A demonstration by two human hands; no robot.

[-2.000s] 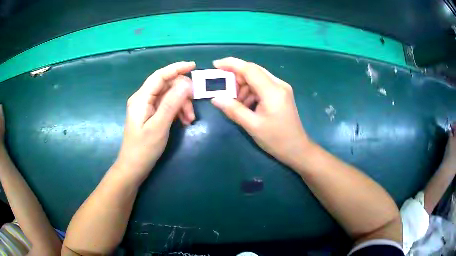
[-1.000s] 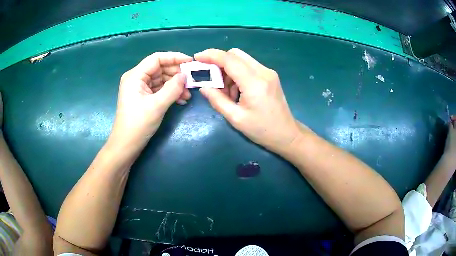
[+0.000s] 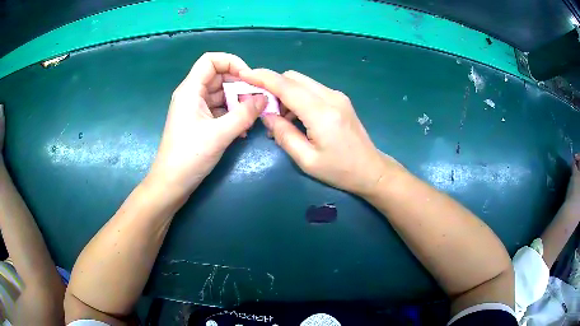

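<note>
A small pale pink plastic frame (image 3: 233,90) with a rectangular opening is held above the dark green tabletop (image 3: 254,235). My left hand (image 3: 207,114) grips its left side, with the thumb lying across the lower edge and over part of the opening. My right hand (image 3: 318,124) grips its right end between the thumb below and the index finger above. The frame is tilted, and fingers hide part of its top edge, its opening and its right end.
A bright green strip (image 3: 286,16) borders the far side of the table, with a dark belt (image 3: 38,22) beyond it. A dark post (image 3: 559,57) stands at the upper right. Other people's arms show at the left edge (image 3: 22,223) and right edge (image 3: 563,219).
The frame has tilted in my hands. My left thumb has moved right, from the frame's left edge to over its opening. Both hands sit slightly higher in the picture.
</note>
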